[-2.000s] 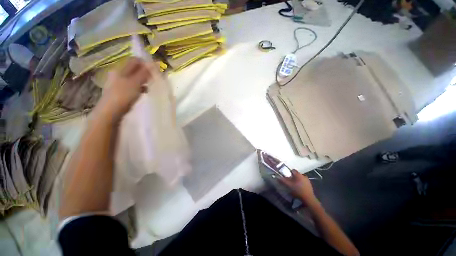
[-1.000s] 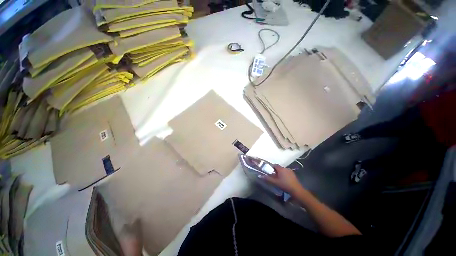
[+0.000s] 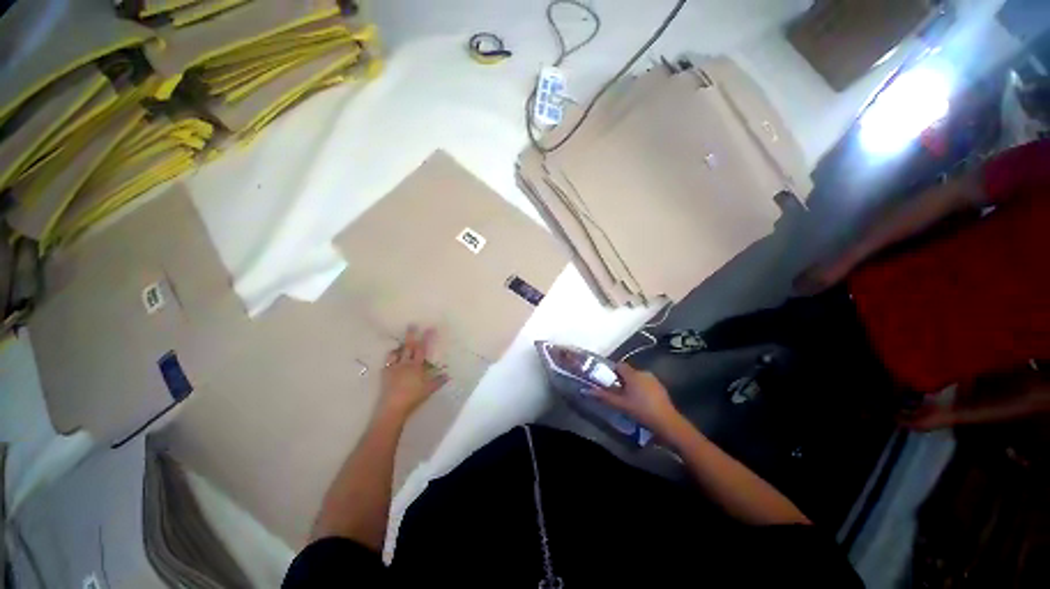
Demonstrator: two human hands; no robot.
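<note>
A large beige fabric panel (image 3: 299,385) lies spread flat in front of me, with white labels and dark labels on its two ends. My left hand (image 3: 412,371) lies on it, fingers spread, near the seam (image 3: 461,351) towards its right part. My right hand (image 3: 633,397) holds the electric iron (image 3: 579,366) by its handle at the table's near edge. The iron is to the right of the panel, not touching it, its pointed tip towards the upper left.
A notched beige pile (image 3: 679,184) lies at the right, with a white plug block (image 3: 550,98) and cord beside it. Yellow-edged bundles (image 3: 259,69) stand at the upper left. A grey-beige pile (image 3: 86,506) is at the lower left. A person in red (image 3: 956,270) is at the right.
My left hand has moved from the bottom edge up and right onto the panel near its seam. The panel now lies flatter. The iron stays in my right hand. A person in red has come further into view.
</note>
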